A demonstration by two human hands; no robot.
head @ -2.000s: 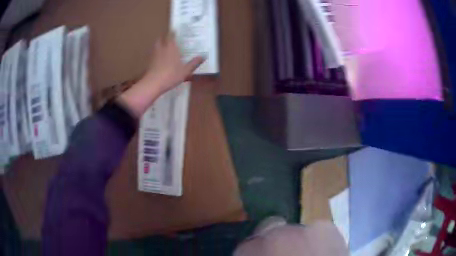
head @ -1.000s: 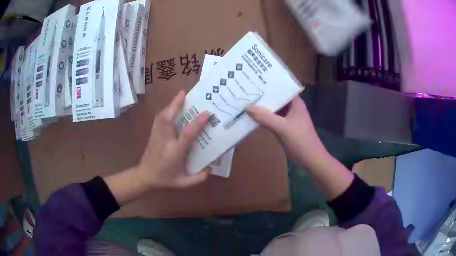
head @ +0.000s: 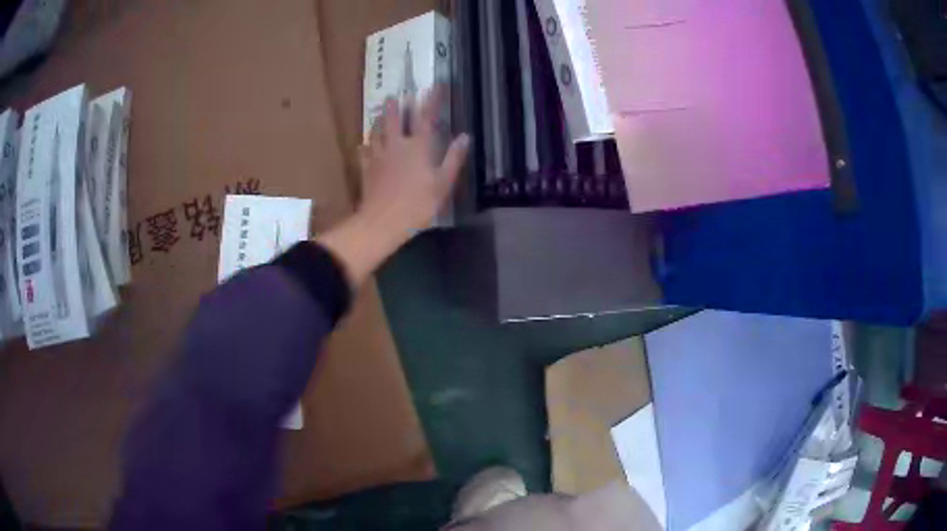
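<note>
My left hand (head: 410,171) reaches up with its fingers spread over a white retail box (head: 405,57) beside the rollers; the hand hides its lower part, and I cannot tell how firmly it touches. Another white box (head: 249,223) lies on the brown cardboard sheet (head: 208,124), partly hidden under my purple sleeve. A fanned row of white boxes (head: 52,228) lies at the left, cut by the frame edge. My right hand is not in view.
Black rollers (head: 530,114) end at a grey metal frame (head: 571,259). A white box (head: 582,73) lies on them beside a pink-lit flap (head: 716,104). A blue panel (head: 789,254), lavender-blue sheet (head: 737,404) and red object (head: 893,446) are at the right.
The view has turned right. The box that both hands held is no longer in them. My left hand has moved up to a box by the rollers; my right hand has left the view.
</note>
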